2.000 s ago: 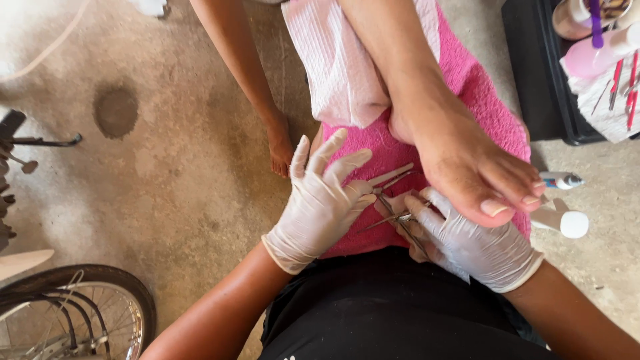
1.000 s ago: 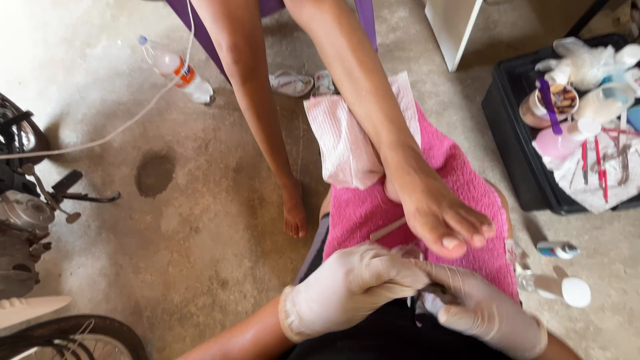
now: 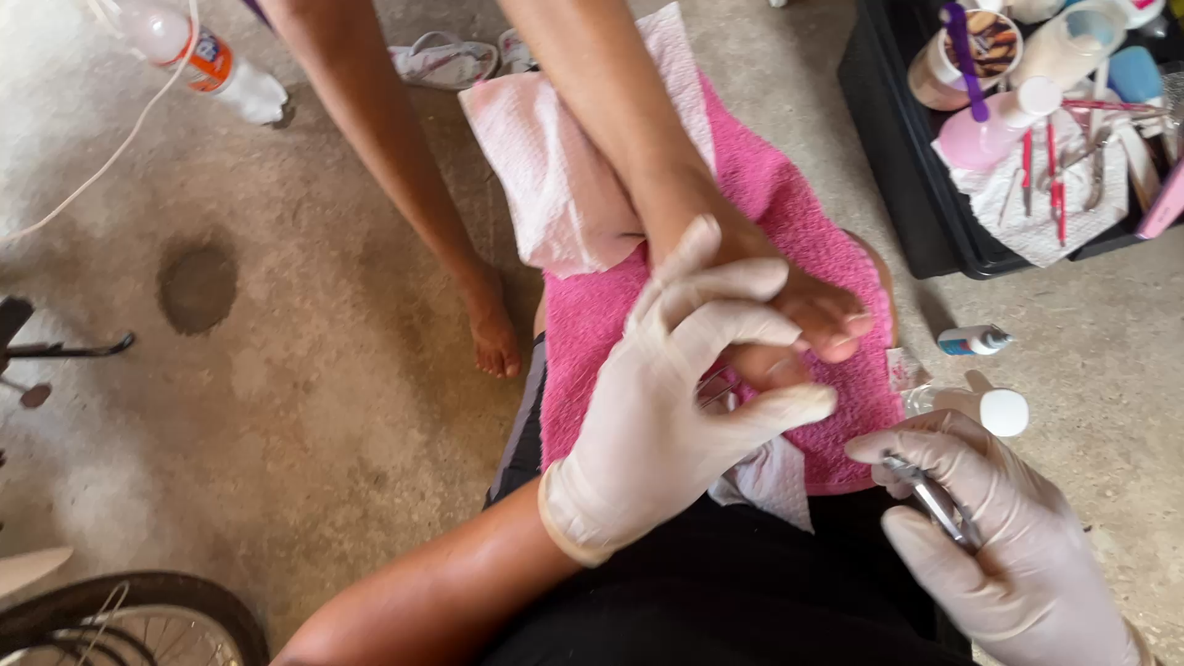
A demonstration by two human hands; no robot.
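Observation:
My left hand (image 3: 675, 398), in a white latex glove, is spread over the toes of another person's foot (image 3: 712, 222), its fingers apart; whether it touches the toes I cannot tell. At the lower right my gloved right hand (image 3: 1008, 527) holds a metal nail clipper (image 3: 934, 499) between fingers and thumb. The foot rests above a pink towel (image 3: 592, 370) on my lap. A pale paper towel (image 3: 564, 176) lies under that leg. Crumpled white tissue (image 3: 768, 481) sits below my left hand, and thin metal tool parts show partly behind its fingers.
A black plastic tray (image 3: 888, 176) at the upper right holds bottles, a cup and red-handled tools. On the concrete floor are a small bottle (image 3: 971, 340), a white-capped bottle (image 3: 1004, 412), a soda bottle (image 3: 208, 60), sandals (image 3: 444, 63) and a bicycle wheel (image 3: 139, 592). The person's other foot (image 3: 495, 333) stands left.
My hands, close together a second ago, are now apart. The left is over the toes and the right is off to the right with the metal clipper.

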